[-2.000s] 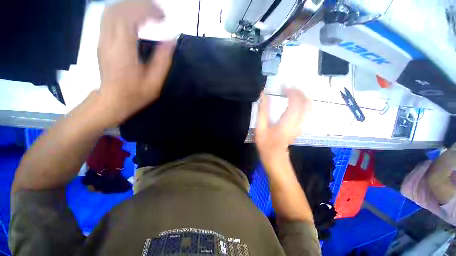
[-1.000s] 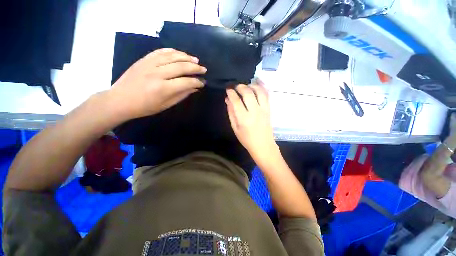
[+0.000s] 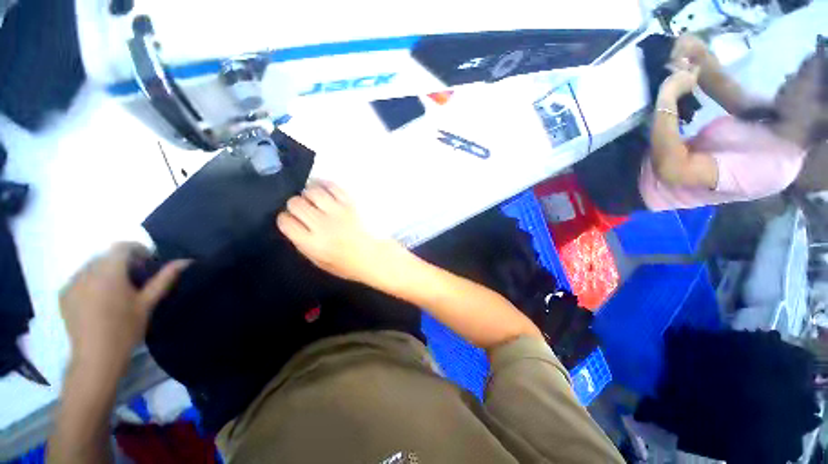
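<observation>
Black cloth (image 3: pixel 227 204) lies under the head of the white sewing machine (image 3: pixel 272 54) and hangs over the table edge onto the wearer's lap. A small red mark shows on its lower part. The needle area is hidden behind the machine parts. My right hand (image 3: pixel 331 231) holds the cloth near its right edge, fingers curled on it, just below the grey ribbed fitting (image 3: pixel 261 154). My left hand (image 3: pixel 113 294) is blurred at the cloth's left edge, thumb and fingers apart with dark cloth between them; its grip is unclear.
Black snips (image 3: pixel 464 143), a dark box (image 3: pixel 398 111) and an orange scrap (image 3: pixel 440 97) lie right of the machine. More black cloth (image 3: pixel 14 281) lies at far left. Blue crates (image 3: pixel 672 317) and a red perforated one (image 3: pixel 588 265) stand at right. A person in pink (image 3: pixel 726 163) works there.
The view has turned right, showing more of the person and crates. My left hand has moved off the cloth's middle to its left edge. My right hand remains at the cloth's right side.
</observation>
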